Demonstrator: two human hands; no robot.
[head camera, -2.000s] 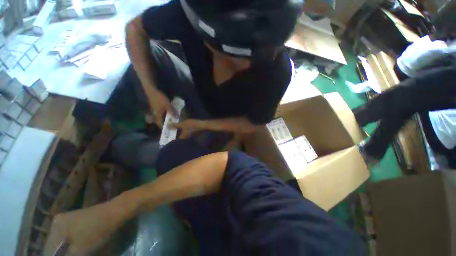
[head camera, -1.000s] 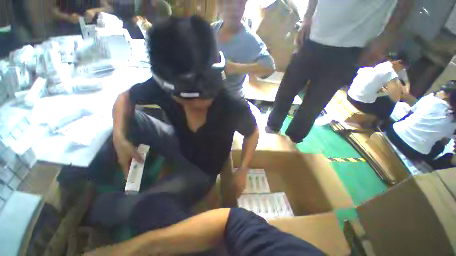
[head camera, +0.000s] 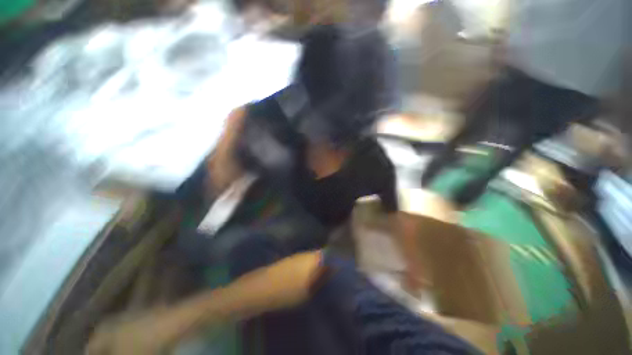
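The frame is strongly blurred. My right forearm, bare below a dark blue sleeve, crosses the bottom from centre to left. My right hand (head camera: 118, 338) is smeared and cut off at the bottom left edge; whether it holds anything cannot be told. My left hand is not in view. In front of me, a seated person in black holds a slim white carton (head camera: 227, 205). To the right stands an open brown shipping box (head camera: 447, 267), with blurred white cartons (head camera: 381, 248) at its near left inside.
A white-covered table (head camera: 163, 156) with blurred white items fills the upper left. A pale strip (head camera: 52, 267) and dark brown tray-like shapes (head camera: 104, 267) lie at left. Green floor (head camera: 523, 232) shows beyond the box. Other people's blurred parts and brown cardboard are at right.
The view has swung, shifting the seated person and shipping box rightward, and is now blurred. The person's hand that was in the box no longer shows clearly. My forearm still reaches left.
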